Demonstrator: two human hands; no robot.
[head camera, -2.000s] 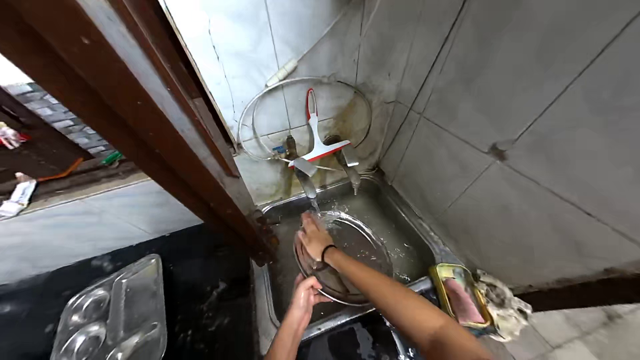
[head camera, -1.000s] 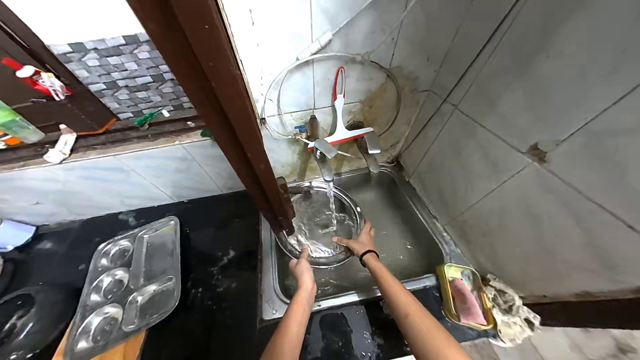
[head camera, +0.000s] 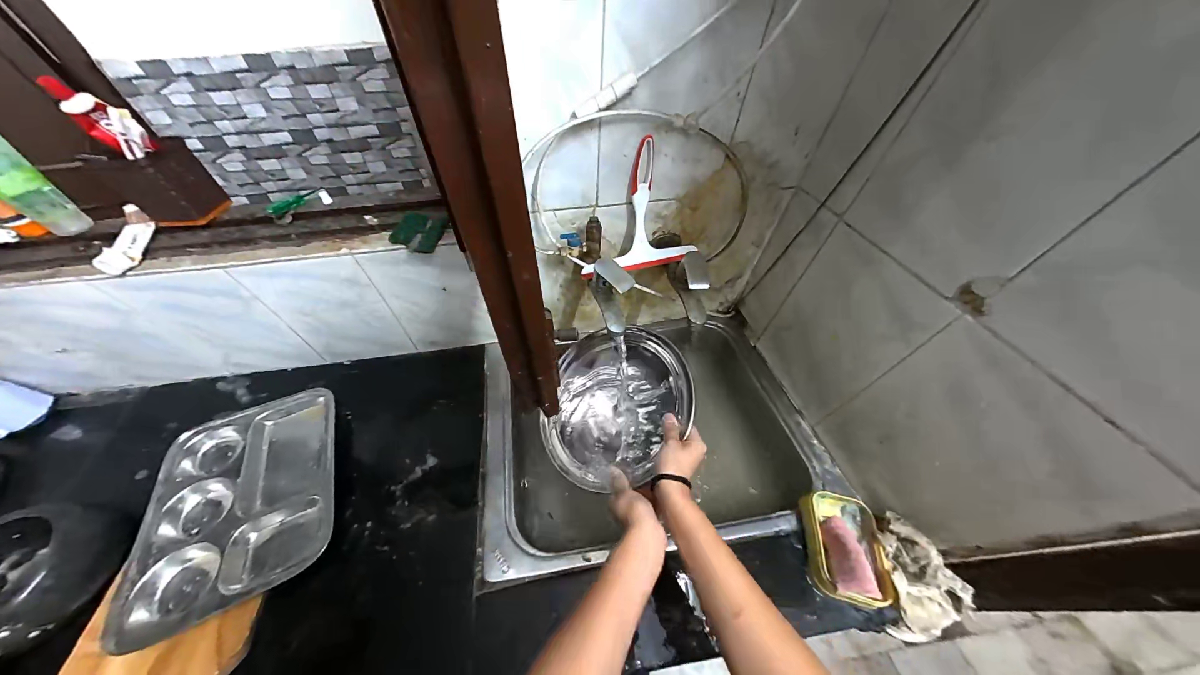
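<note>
A round steel plate (head camera: 595, 412) is tilted over the stainless steel sink (head camera: 759, 450), under water running from the left tap (head camera: 609, 298). My left hand (head camera: 633, 502) grips its near rim, thumb on the inner face. Close beside it, my right hand (head camera: 682, 455), with a black band at the wrist, holds the rim's lower right, thumb also inside. The fingers beneath the plate are hidden. A red and white squeegee (head camera: 642, 225) stands behind the two taps.
A steel compartment tray (head camera: 239, 520) lies on the black counter (head camera: 403, 459), partly over a wooden board (head camera: 187, 642). A brown wooden post (head camera: 487, 187) rises at the sink's left. A yellow soap dish (head camera: 816, 553) and a crumpled cloth (head camera: 923, 581) are at the right corner.
Two seconds ago my right hand was on the plate's face; it now holds the rim. Both hands have come close together at the near edge. The view has shifted, showing more of the left side.
</note>
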